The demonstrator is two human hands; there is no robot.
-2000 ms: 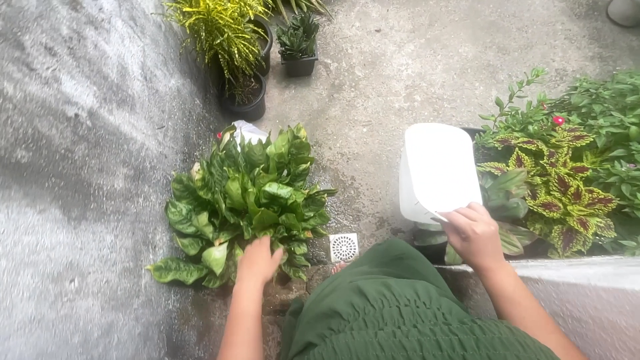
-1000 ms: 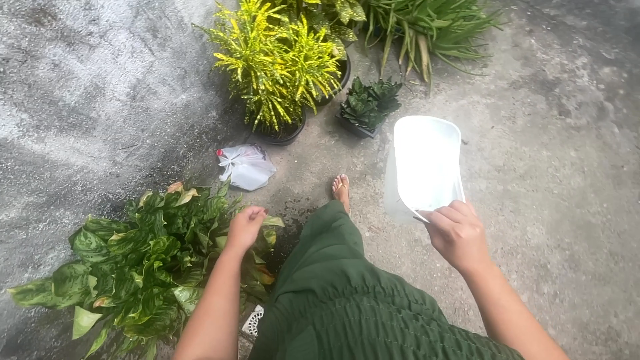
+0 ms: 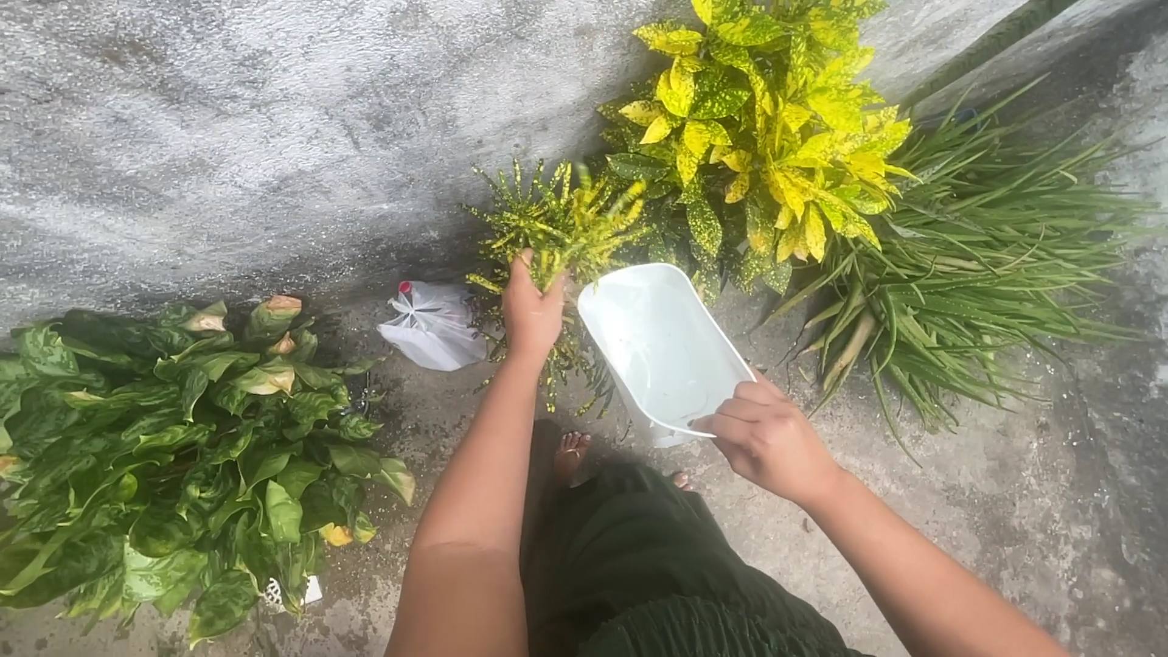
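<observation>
My right hand (image 3: 771,438) grips the near rim of a white plastic container (image 3: 680,351), tilted and with clear water seeming to lie in it. My left hand (image 3: 534,310) reaches into a narrow-leaved yellow-green croton (image 3: 570,219), its fingers among the stems; whether they close on them is hard to tell. The container is just right of that hand, beside the croton. A broad-leaved yellow-spotted croton (image 3: 776,137) stands behind the container.
A tied white plastic bag (image 3: 433,327) sits by the rough grey wall (image 3: 228,137). A large green leafy plant (image 3: 182,438) fills the left, over a white drain cover (image 3: 312,589). Long-leaved green plants (image 3: 967,255) spread at the right.
My left hand has moved from beside the green leafy plant to the narrow-leaved croton. The container, still in my right hand, is now near that croton. The view has shifted along the wall.
</observation>
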